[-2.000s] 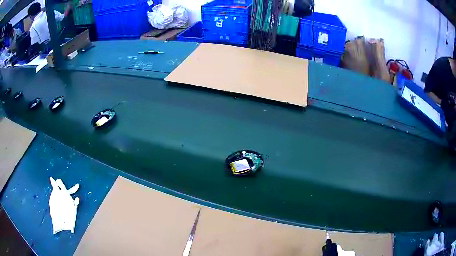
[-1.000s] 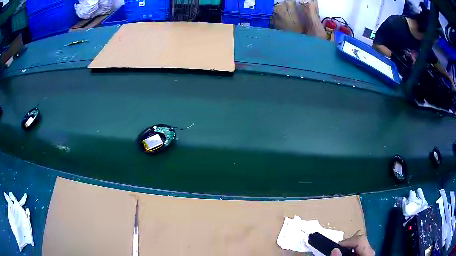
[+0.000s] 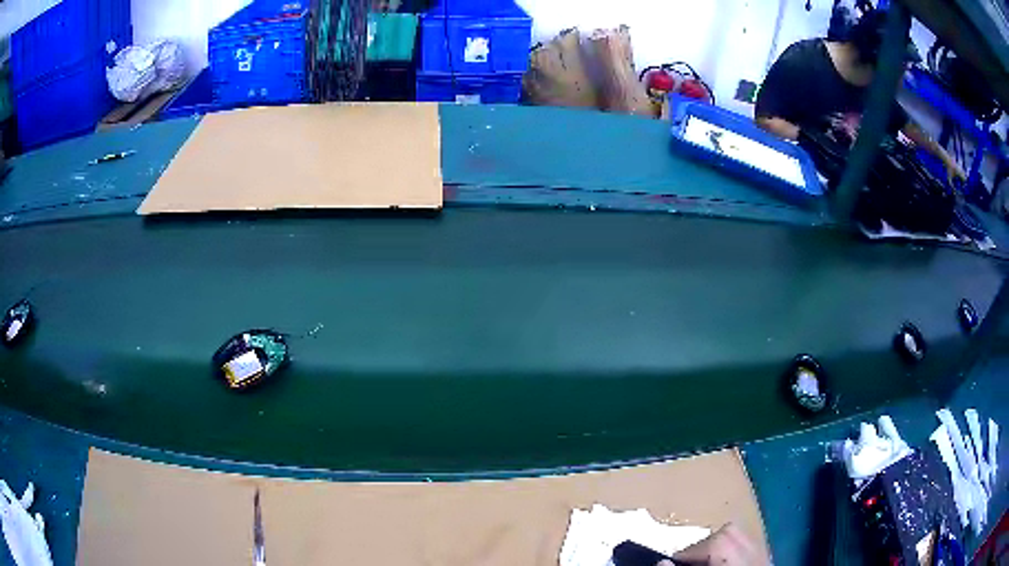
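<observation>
My right hand (image 3: 725, 549) is cut off by the bottom edge and holds a thick black dispensing syringe (image 3: 642, 554) over a ragged white cloth or paper (image 3: 592, 533) on the cardboard mat (image 3: 443, 520). The syringe's tip is hard to make out. Slim tweezers (image 3: 259, 531) lie on the left part of the mat. My left hand is not in view. A half-assembled electronic unit (image 3: 252, 359) lies on the belt at left, with its white battery and green board showing. Another unit (image 3: 807, 384) lies on the belt at right.
The dark green conveyor belt (image 3: 531, 299) crosses beyond the mat, with more units at both ends. A controller with red lights (image 3: 902, 509) stands at right, white gloves (image 3: 24, 525) at left. Beyond are a cardboard sheet (image 3: 310, 155), a blue tray (image 3: 741, 152) and a person (image 3: 824, 88).
The view has swung right. The right hand and syringe have come into view over the white cloth, and now sit lower in the picture than one second ago. The tweezers still lie on the mat.
</observation>
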